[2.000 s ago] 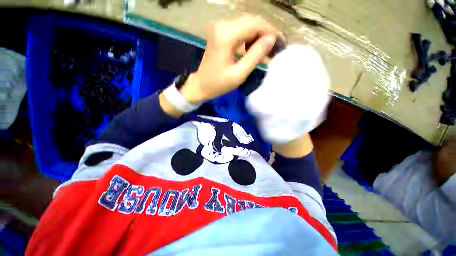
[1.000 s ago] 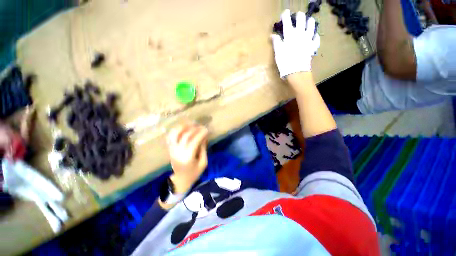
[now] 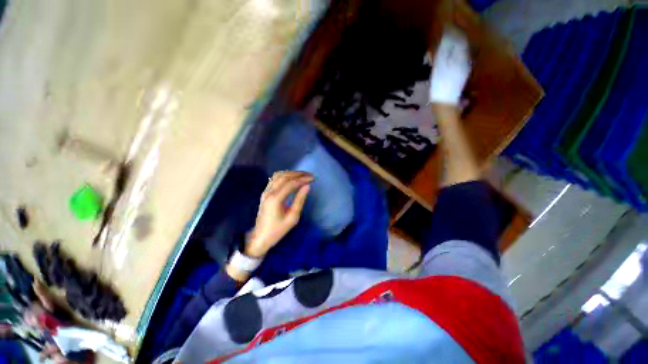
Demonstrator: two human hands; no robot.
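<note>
My left hand point(image 3: 281, 213), bare with a pale watch band, is over my lap with its fingers bent and thumb apart; I see nothing in it. My right hand point(image 3: 450, 67), in a white glove, reaches into the orange-brown tray point(image 3: 508, 89) beside the table. The glove is blurred and its fingers are unclear, so I cannot tell whether it holds anything. Loose long black parts point(image 3: 408, 142) lie on the tray's pale patterned bottom, with a dark mass of them farther in.
The cardboard-covered table point(image 3: 64, 78) fills the left, with a green cap point(image 3: 86, 202), a heap of dark parts point(image 3: 82, 281) and a white glove point(image 3: 89, 343) at lower left. A smaller brown tray point(image 3: 416, 224) is under my right forearm. Stacked blue and green trays point(image 3: 593, 106) stand right.
My view has turned right. My right hand has left the black parts on the tabletop and is now in the tray. My left hand has moved from the table edge to over my lap.
</note>
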